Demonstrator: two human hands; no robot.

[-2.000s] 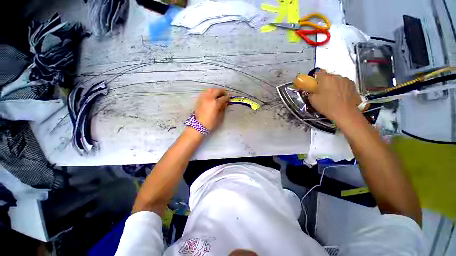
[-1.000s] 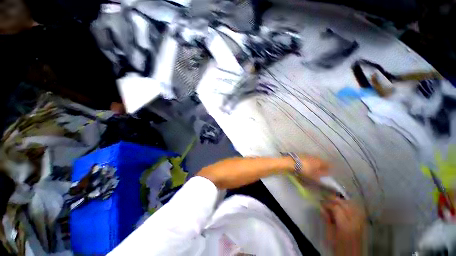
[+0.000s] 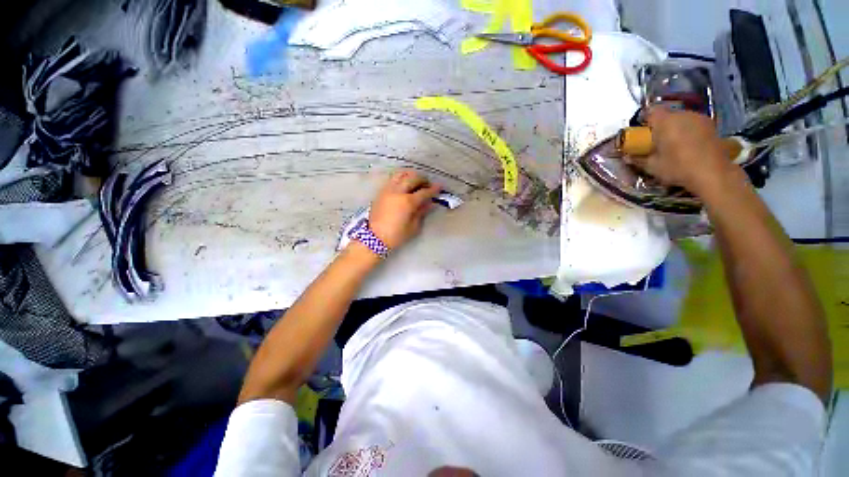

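My left hand (image 3: 400, 212) lies on a narrow dark-and-white curved fabric piece (image 3: 451, 199) on the table, its fingers over it; most of the piece is hidden under the hand. A white curved edge shows beside my left wrist. My right hand (image 3: 684, 147) is closed around the orange-tan handle of the steam iron (image 3: 619, 175), which is over the whitish pad at the right. The yellow curved template (image 3: 479, 129), with small handwriting, lies loose on the table beyond and right of my left hand.
Striped curved pieces (image 3: 127, 228) lie stacked at the left table edge. Dark bundles (image 3: 70, 98) are at the far left. White cut pieces (image 3: 372, 26), a blue scrap (image 3: 268, 56) and scissors (image 3: 563, 45) on yellow scraps lie on the far side. Hoses run behind the iron.
The view has swung back from the left, where the blue bin showed. My hands, close together one second ago, are apart. The template, under my left hand's fingers two seconds ago, now lies loose.
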